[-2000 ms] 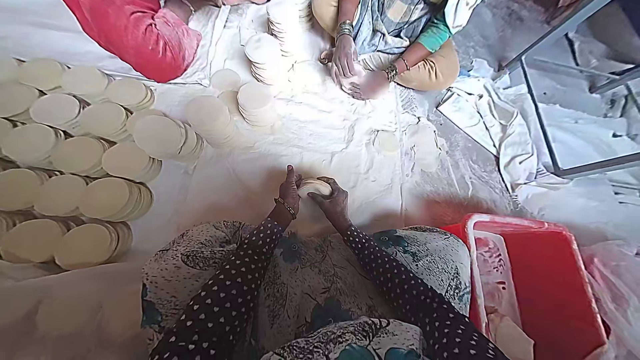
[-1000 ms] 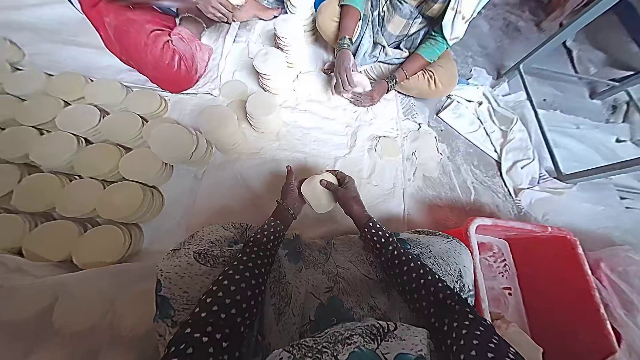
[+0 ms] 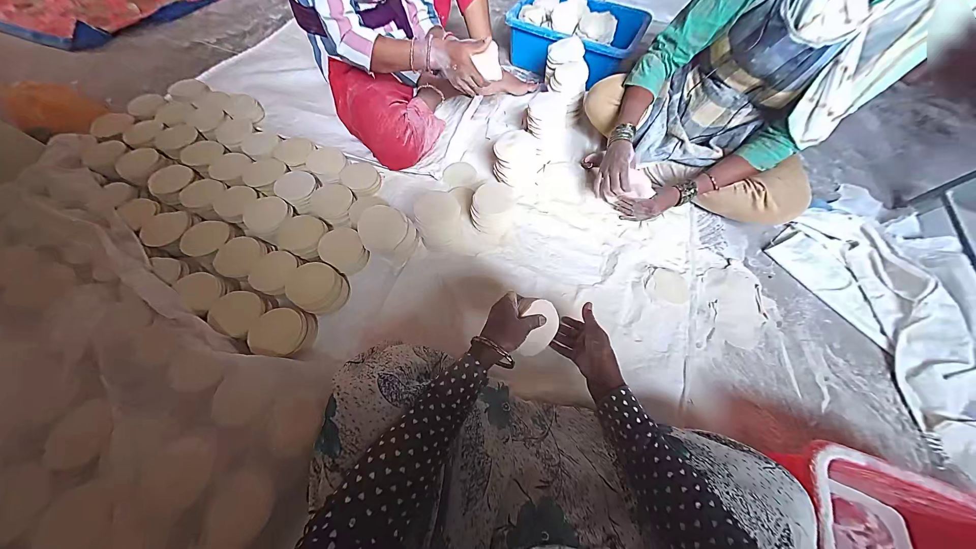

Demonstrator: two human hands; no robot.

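Note:
My left hand (image 3: pixel 512 323), a bangle at its wrist, grips a pale round dough disc (image 3: pixel 538 328), thumb laid over its face. Just right of the disc is my right hand (image 3: pixel 589 345), palm turned toward it, fingers apart and near its edge; whether a fingertip touches it I cannot tell. Both hands are above my lap, which a patterned cloth (image 3: pixel 526 465) covers. Beyond them lies a white floury floor sheet (image 3: pixel 457 286). Many similar discs in overlapping stacks (image 3: pixel 276 331) fill the left side. Further stacks (image 3: pixel 494 206) stand ahead of my hands.
Across the sheet sit two people; one holds a white disc (image 3: pixel 486 61), the other has both hands (image 3: pixel 629 187) low over the sheet. A blue plastic tub (image 3: pixel 526 47) holds white pieces. At the lower right is a red plastic tub (image 3: pixel 900 488), with rumpled white cloth (image 3: pixel 915 305) behind it.
My right hand has come off the disc, which stays in my left hand. The disc is tilted more on edge than a second ago. The view has swung left and up.

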